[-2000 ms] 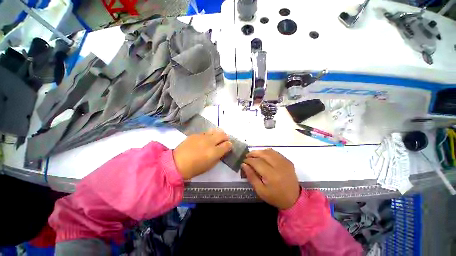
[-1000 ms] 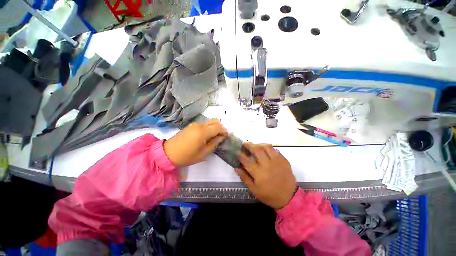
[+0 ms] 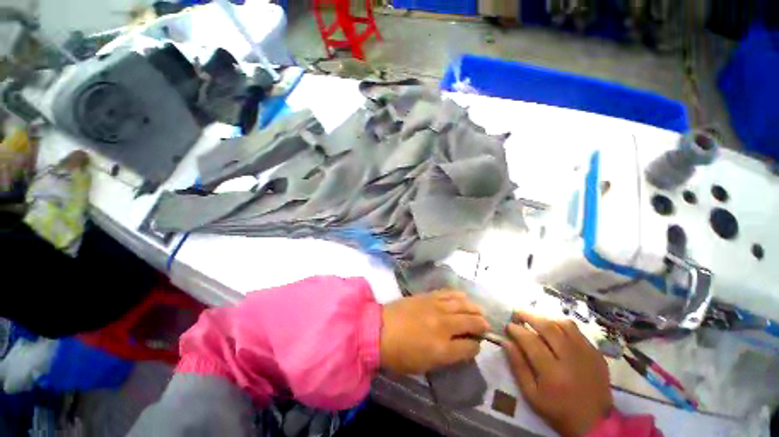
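Observation:
A grey cut piece (image 3: 461,384) lies under and in front of my left hand at the table's front edge. My left hand (image 3: 434,331) pinches its upper edge with the fingertips. My right hand (image 3: 559,367) is close beside it, fingers bent, fingertips at the same edge; its grip is partly hidden. More grey fabric (image 3: 440,280) shows just behind my left hand. The large pile of grey cut pieces (image 3: 376,179) lies to the left of the sewing machine (image 3: 628,205). The presser foot area is blurred by glare behind my right hand.
A small brown square (image 3: 504,402) is on the table near the front edge. Red and blue pens (image 3: 662,380) lie right of my right hand. A blue crate (image 3: 564,94) is behind the table; a red stool (image 3: 348,30) stands farther back. Another machine (image 3: 120,111) is at the left.
The view has swung left, so the pile and machine appear farther right. Both hands stay close together at the fabric. A grey piece now shows below my left hand, and the brown square is uncovered.

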